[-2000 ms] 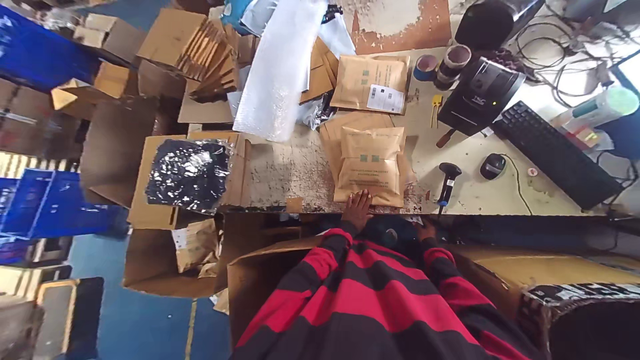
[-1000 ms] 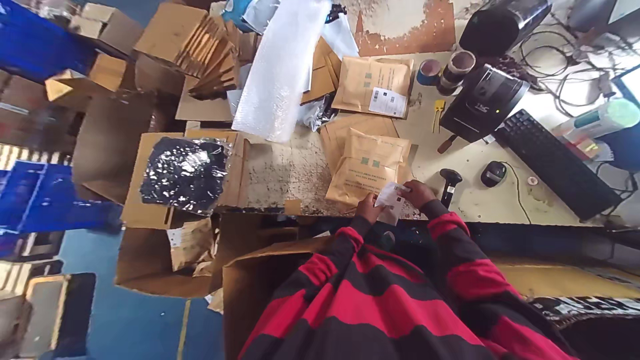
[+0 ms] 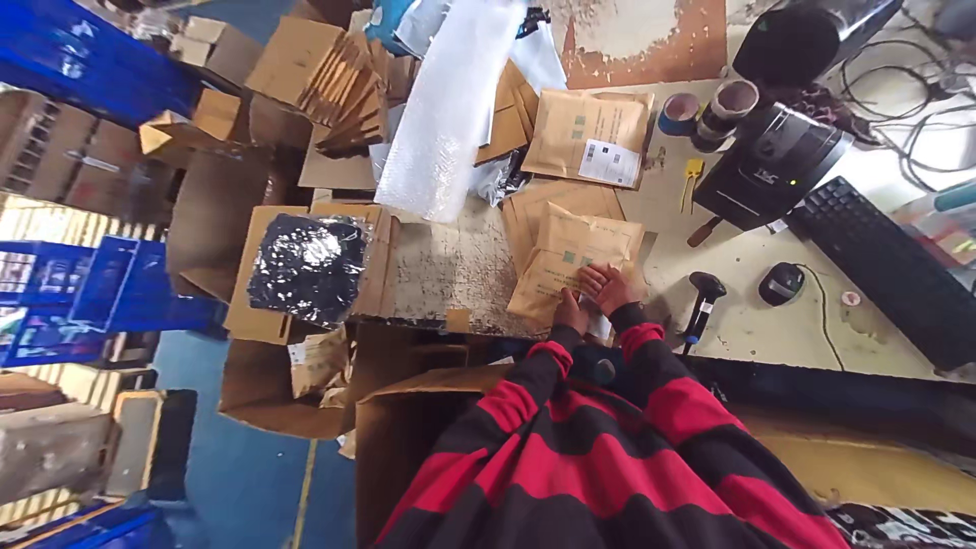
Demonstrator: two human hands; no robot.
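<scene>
A brown paper mailer (image 3: 583, 240) lies tilted at the table's front edge, on top of other flat brown mailers (image 3: 526, 210). My left hand (image 3: 570, 313) touches its lower part; whether the fingers grip anything is unclear. My right hand (image 3: 605, 286) rests on the mailer with its fingers extended and close together. A white label (image 3: 598, 324) shows partly beneath and between my hands. Farther back lies another brown mailer (image 3: 572, 137) bearing a white label (image 3: 610, 162). A black handheld barcode scanner (image 3: 703, 301) is right of my right hand.
On the right are a black label printer (image 3: 770, 168), a keyboard (image 3: 884, 267), a mouse (image 3: 781, 284), tape rolls (image 3: 679, 114) and yellow-handled scissors (image 3: 694, 168). Bubble wrap (image 3: 450, 114) and a plastic-wrapped dark packet (image 3: 309, 267) lie left. Open cardboard boxes (image 3: 286, 404) stand below the table edge.
One second ago both my hands held the white label at the mailer's lower right; now my right hand lies on the mailer. The mailer has turned slightly from its position two seconds ago.
</scene>
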